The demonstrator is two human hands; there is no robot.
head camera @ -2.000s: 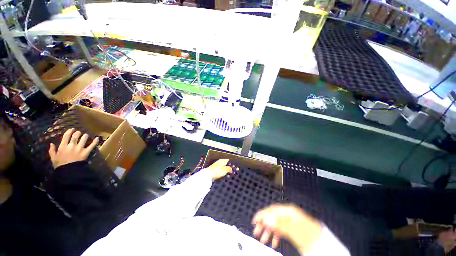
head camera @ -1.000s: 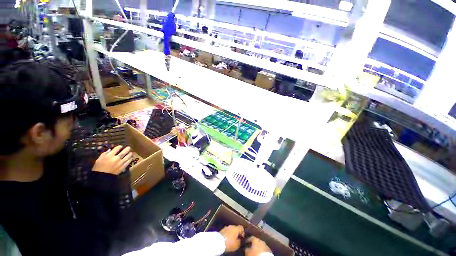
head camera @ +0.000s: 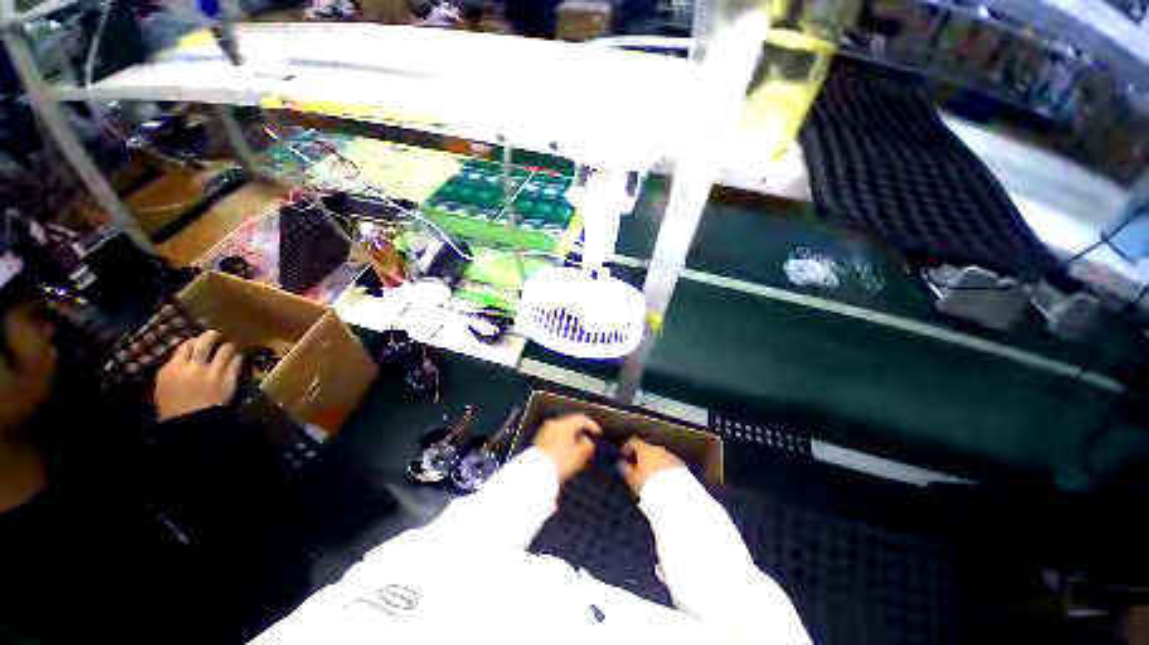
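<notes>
An open brown carton [head camera: 687, 444] stands directly before me. A black perforated sheet [head camera: 592, 510] lies in it, partly hidden by my sleeves. My left hand [head camera: 567, 441] and my right hand [head camera: 648, 464] are both inside the carton near its far wall, close together, with fingers bent on dark material at the sheet's far part. The fingertips are small and blurred, so what exactly they pinch cannot be told. Two round motor units [head camera: 456, 464] with reddish leads lie on the bench left of the carton. More black perforated sheet [head camera: 806, 542] lies right of the carton.
A white desk fan [head camera: 582, 313] is at the post beyond the carton. At left, a person in black has a hand [head camera: 199, 376] at another carton [head camera: 330, 365]. A perforated sheet [head camera: 907, 164] hangs over the right shelf. Green circuit boards [head camera: 504, 195] lie at the back.
The view tilted up and back down. My right hand, earlier blurred over the sheet's near right part, is now inside the carton beside my left hand. The neighbour's hand stays at the left carton.
</notes>
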